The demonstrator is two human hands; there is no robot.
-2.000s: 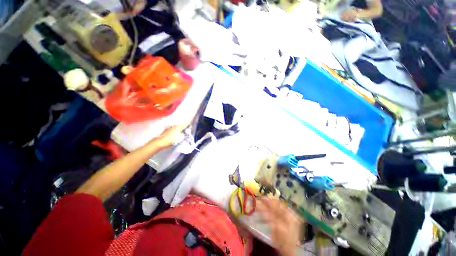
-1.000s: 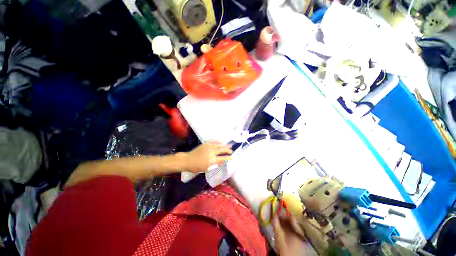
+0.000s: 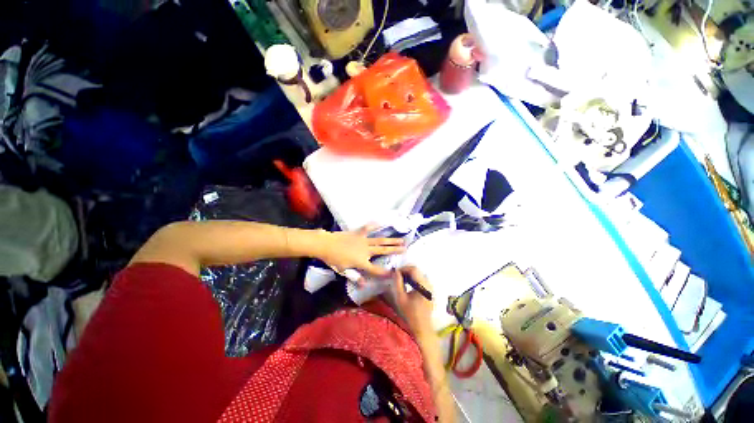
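Note:
My left hand (image 3: 355,250) lies with fingers spread on white cut pieces (image 3: 369,286) at the table's front edge. My right hand (image 3: 408,291) is beside it, closed on a small dark pen-like tool (image 3: 418,284). Whether the tool's tip touches the pieces cannot be told. Black and white pieces (image 3: 450,194) lie in a loose pile just beyond my hands. Scissors with one yellow and one red loop (image 3: 464,350) lie by the sewing machine, to the right of my right forearm.
The sewing machine (image 3: 546,330) stands at the lower right. An orange-red plastic bag (image 3: 380,107) and a pink thread cone (image 3: 459,63) are at the back. A blue tray (image 3: 703,215) with white pieces is at the right. A black plastic bag (image 3: 244,301) hangs left of the table.
My right hand has moved from beside the scissors up to the white pieces and now holds the small dark tool. My left hand has spread on the pieces. The view has shifted.

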